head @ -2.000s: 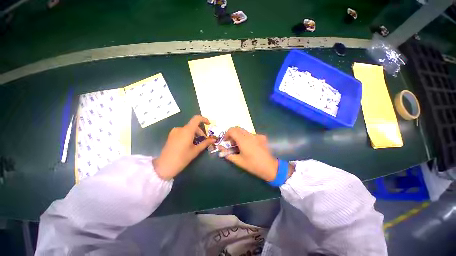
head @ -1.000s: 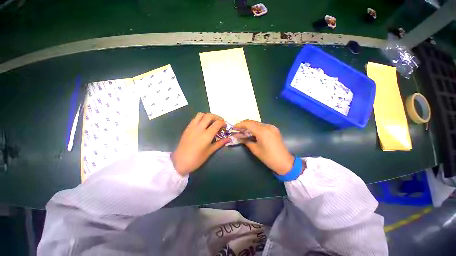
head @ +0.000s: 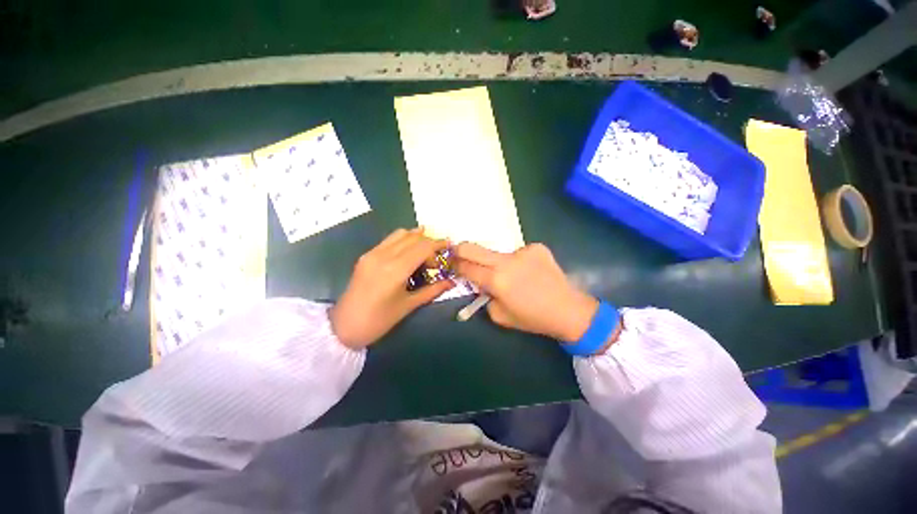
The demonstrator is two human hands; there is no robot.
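My left hand (head: 390,286) holds a small electronic module (head: 434,271), dark with gold glints, between thumb and fingers. My right hand (head: 525,293) meets it from the right, fingertips touching the module. A slim metal tool, seemingly tweezers (head: 473,306), sticks out below my right fingers; its tip is hidden. The yellow release liner (head: 461,166) lies just beyond my hands, its near end partly covered by them. A small white piece with marks shows under my fingers.
Printed adhesive sheets (head: 206,256) and a smaller square sheet (head: 312,183) lie left, beside a blue-and-silver pen (head: 135,246). Right are a blue bin (head: 739,201) of white parts, yellow sheets (head: 789,216), a tape roll (head: 848,217) and a plastic bag (head: 812,108). Modules (head: 686,34) lie on the belt.
My right hand has closed in on the module, and the slim tool's end now points down toward me. The module is turned, showing more gold. The view has shifted slightly.
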